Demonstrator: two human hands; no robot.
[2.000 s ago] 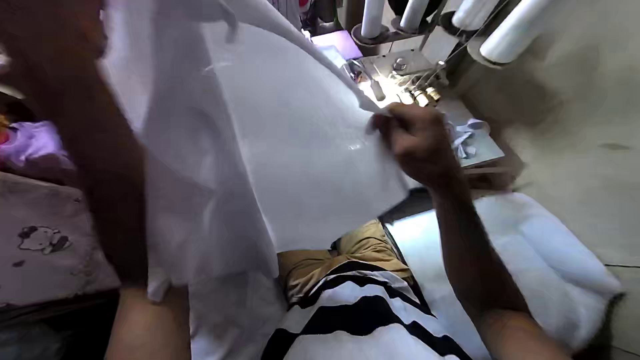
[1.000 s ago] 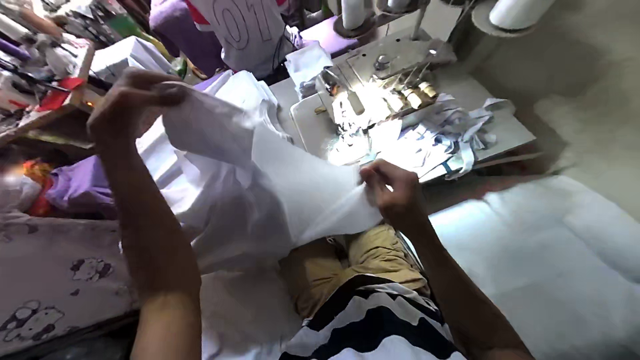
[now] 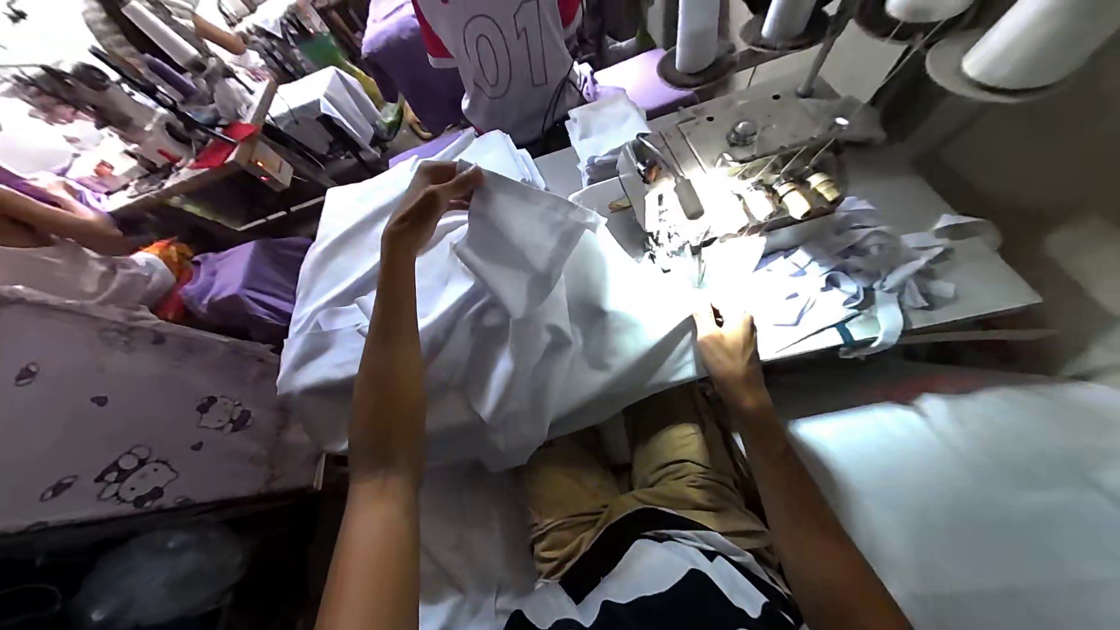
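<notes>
White fabric (image 3: pixel 525 350) spreads over the left part of the sewing table and hangs over its front edge. My left hand (image 3: pixel 430 203) pinches a raised edge of it, left of the machine. Its right end is held by my right hand (image 3: pixel 728 346), just in front of the needle area of an overlock sewing machine (image 3: pixel 744 140). Glare from the machine's lamp hides the exact spot where cloth and presser foot meet. Pale fabric scraps (image 3: pixel 840 271) lie in a tangled heap right of the machine.
Thread cones (image 3: pixel 697 39) stand behind the machine. Folded white cloth (image 3: pixel 608 127) lies at its left. White fabric (image 3: pixel 971 490) is piled at my right, and a printed cover (image 3: pixel 149 411) is at my left. Farther left are another worker's arm (image 3: pixel 61 219) and other workstations (image 3: pixel 210 166).
My right hand has moved with the fabric edge to the front of the machine's needle area. The cloth, held up before me earlier, now lies largely over the table. My left hand still grips it.
</notes>
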